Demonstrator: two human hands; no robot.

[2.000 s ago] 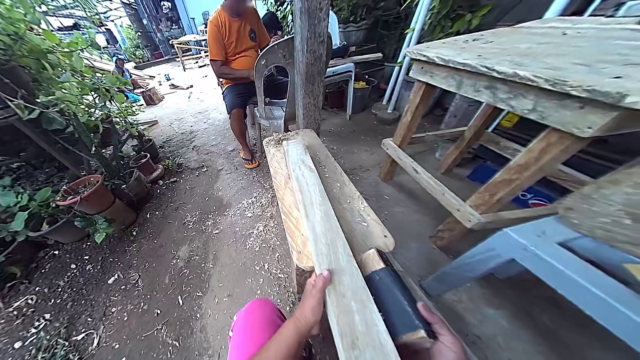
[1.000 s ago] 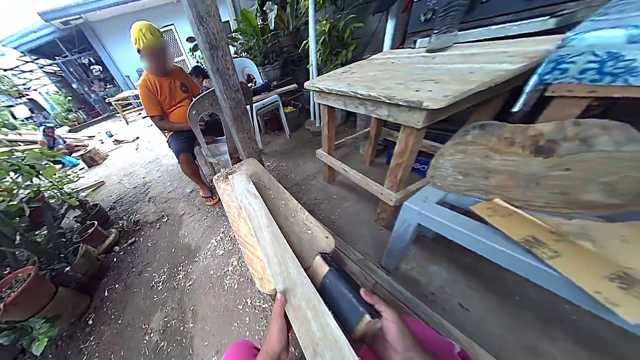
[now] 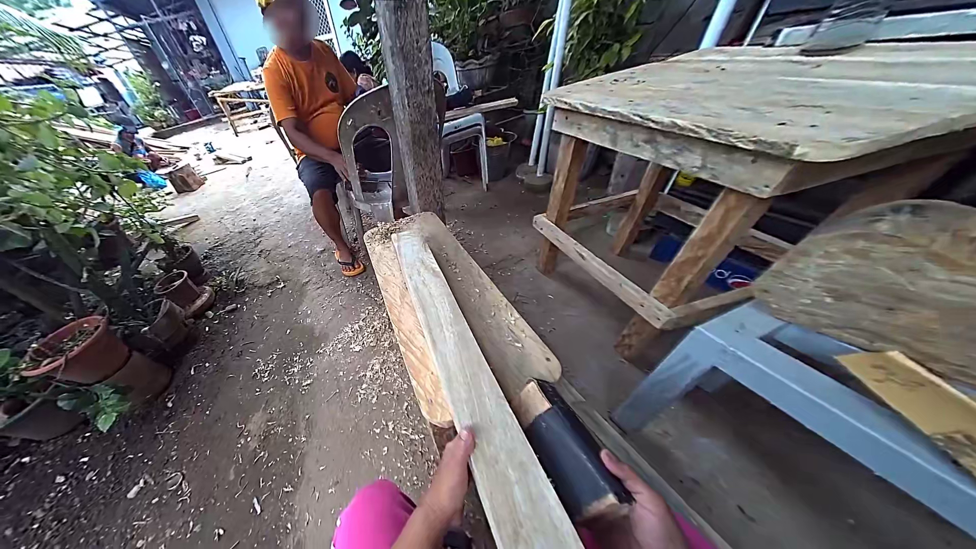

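Note:
A long, pale wooden board (image 3: 473, 374) runs away from me along a low wooden bench (image 3: 496, 313) with wood shavings on it. My left hand (image 3: 450, 484) grips the board's left edge, thumb on top, near my pink-clad knee. To the board's right lies a wooden block wrapped in black material (image 3: 576, 450), its bare wood end toward the bench. My right hand (image 3: 644, 503) holds the near end of that wrapped block, thumb along its right side. The fingers beneath both pieces are hidden.
A wooden post (image 3: 412, 107) and a plastic chair (image 3: 370, 126) stand beyond the bench, with a seated person in an orange shirt. At right are a wooden table (image 3: 762, 99) and a grey stand (image 3: 801, 396) bearing a wooden slab (image 3: 884, 290). Potted plants (image 3: 72, 351) line the left.
The view has swung right and then back left. Both hands stay on the same pieces, and the board still lies along the bench.

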